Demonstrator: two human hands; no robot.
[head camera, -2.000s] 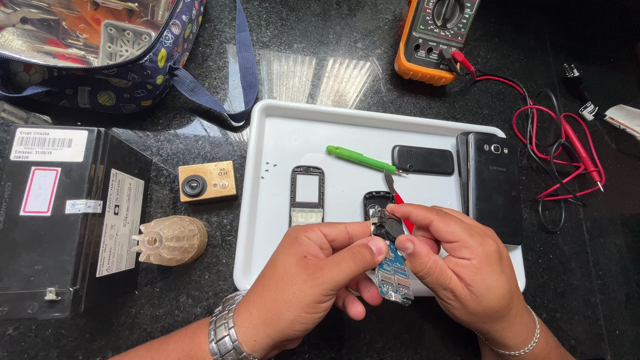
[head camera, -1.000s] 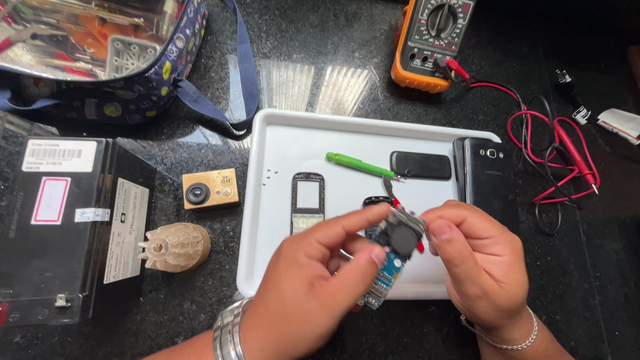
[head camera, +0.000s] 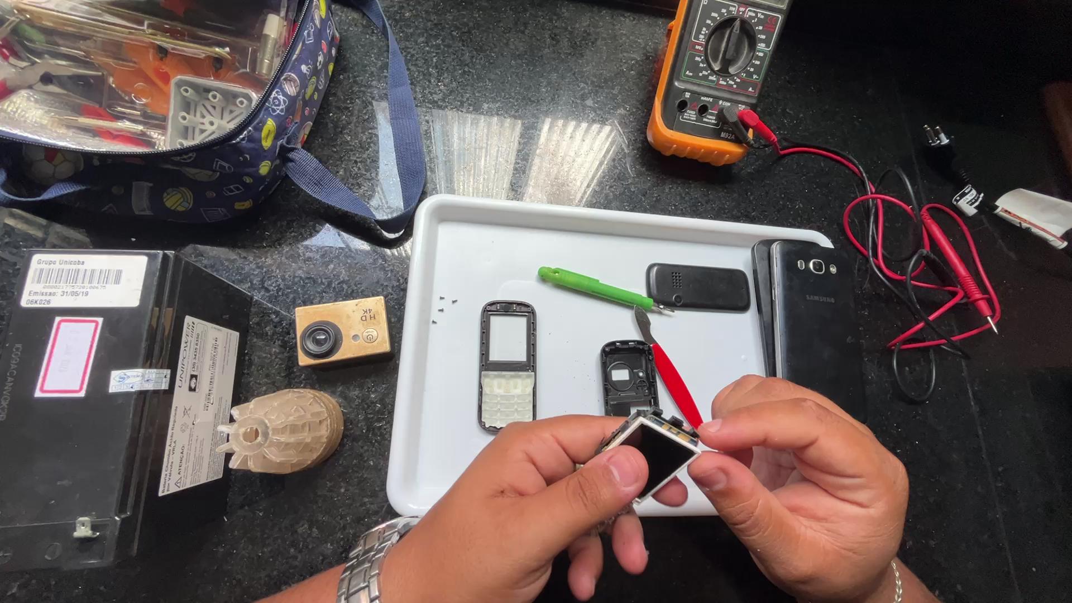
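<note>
My left hand (head camera: 553, 502) grips a mobile phone's circuit board with its small display (head camera: 662, 459) facing up, above the tray's front edge. The thumb and forefinger of my right hand (head camera: 796, 477) pinch or touch its upper right corner; which, I cannot tell. On the white plastic tray (head camera: 452, 494) lie a front phone housing with keypad (head camera: 507, 366), a black rear frame (head camera: 628, 377), a black back cover (head camera: 698, 287), a green screwdriver (head camera: 590, 287), a red-handled spudger (head camera: 672, 373) and several tiny screws (head camera: 442, 310).
Black smartphones (head camera: 812, 327) overlap the tray's right side. Beyond are an orange multimeter (head camera: 720, 75) and its tangled leads (head camera: 930, 251). To the left stand a tool bag (head camera: 251, 167), a gold action camera (head camera: 343, 332), a beige ribbed object (head camera: 289, 430) and a black battery (head camera: 92, 419).
The held board has turned over: its blue, component-covered side showed before, and the display faces up now. My right hand, apart from it or nearly so one second ago, is at its corner.
</note>
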